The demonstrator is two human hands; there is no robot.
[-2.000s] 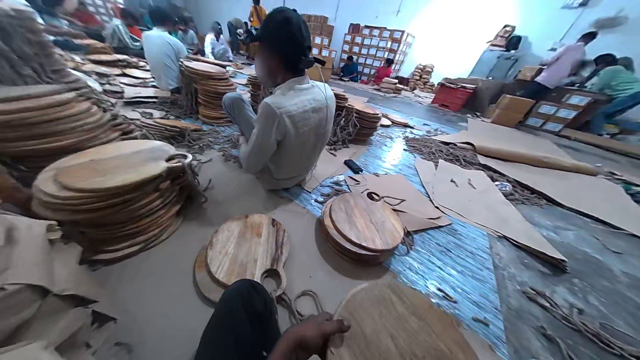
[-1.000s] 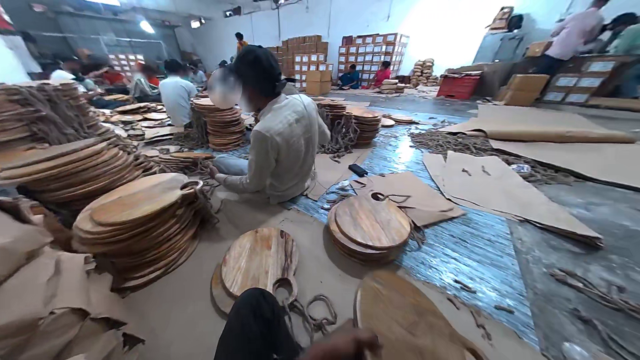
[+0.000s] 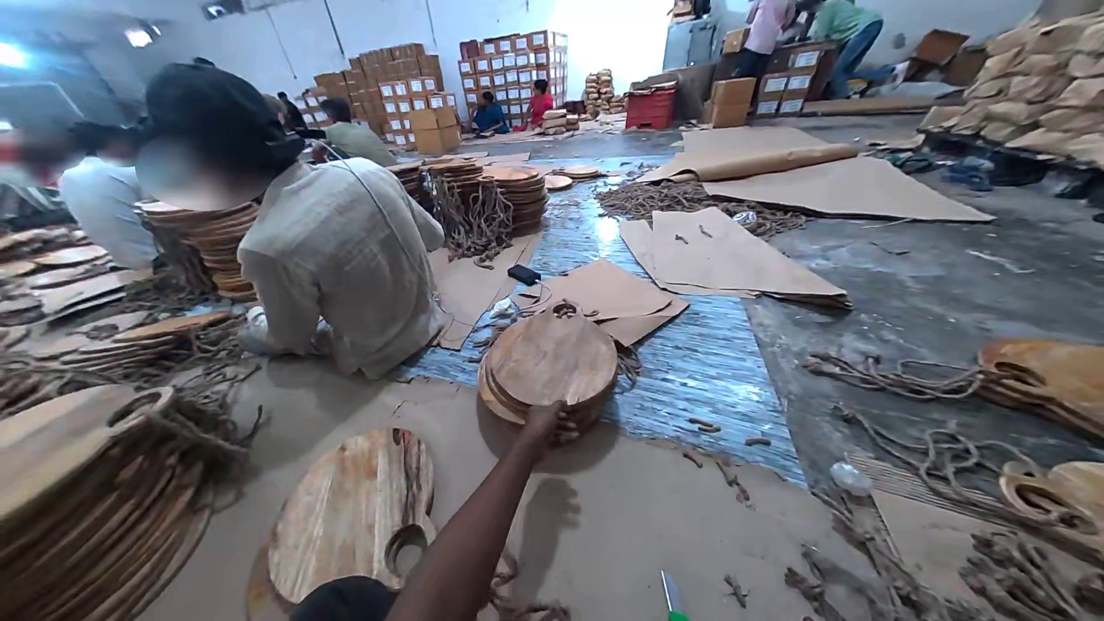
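Observation:
My left hand (image 3: 556, 423) reaches forward to the near edge of a small stack of round wooden cutting boards (image 3: 552, 358). Its fingers curl at the edge of the top board, whose handle with a hole points away from me. Left of my forearm lies another handled board (image 3: 349, 509), pale with a dark streak, on top of a further board; twine lies by its handle. A knife (image 3: 670, 595) with a green handle shows at the bottom edge. My right hand is out of view.
A tall stack of boards (image 3: 95, 509) stands at left. A person in a light shirt (image 3: 345, 259) sits just ahead. Brown paper sheets (image 3: 724, 259) lie beyond the boards. Twine (image 3: 914, 379) and more boards (image 3: 1052, 371) are at right. Cartons (image 3: 513, 78) are stacked at the back.
My left hand has moved from the lower edge of the view forward to the small stack. The board beside it at lower right no longer shows there. The view has turned right.

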